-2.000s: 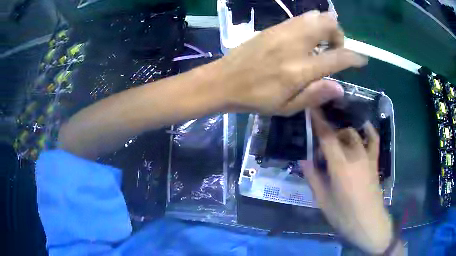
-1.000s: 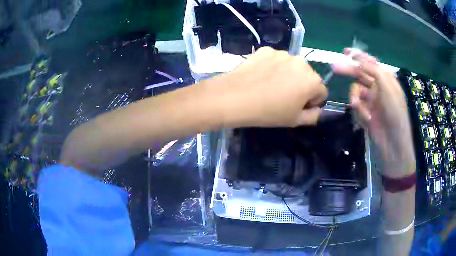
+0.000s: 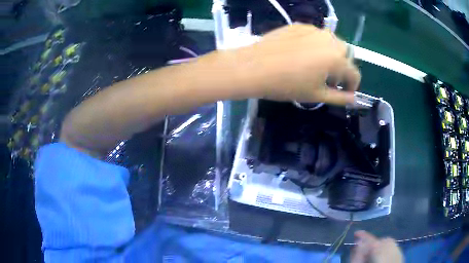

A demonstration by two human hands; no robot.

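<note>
A white projector housing point(image 3: 267, 199) lies open in front of me, with a black optical engine point(image 3: 308, 149) inside. The round black lens point(image 3: 352, 191) sits at its near right corner. Thin wires point(image 3: 340, 239) run from below the lens towards me. My left hand point(image 3: 329, 72) reaches over the far edge of the housing, fingers curled; whether it holds something is unclear. My right hand point(image 3: 375, 249) is low at the bottom edge, blurred and partly cut off, beside the thin wires; its grip cannot be told.
A second white housing point(image 3: 222, 28) stands beyond my left forearm, by the pale edge strip point(image 3: 396, 64) of the green belt. Clear film point(image 3: 190, 164) lies left of the near housing. Trays of yellow-topped boards stand at the right point(image 3: 450, 144) and far left point(image 3: 51, 77).
My right hand has moved from above the far right of the housing down to the bottom edge. My left hand stays over the far edge. The lens and the wires near it are uncovered.
</note>
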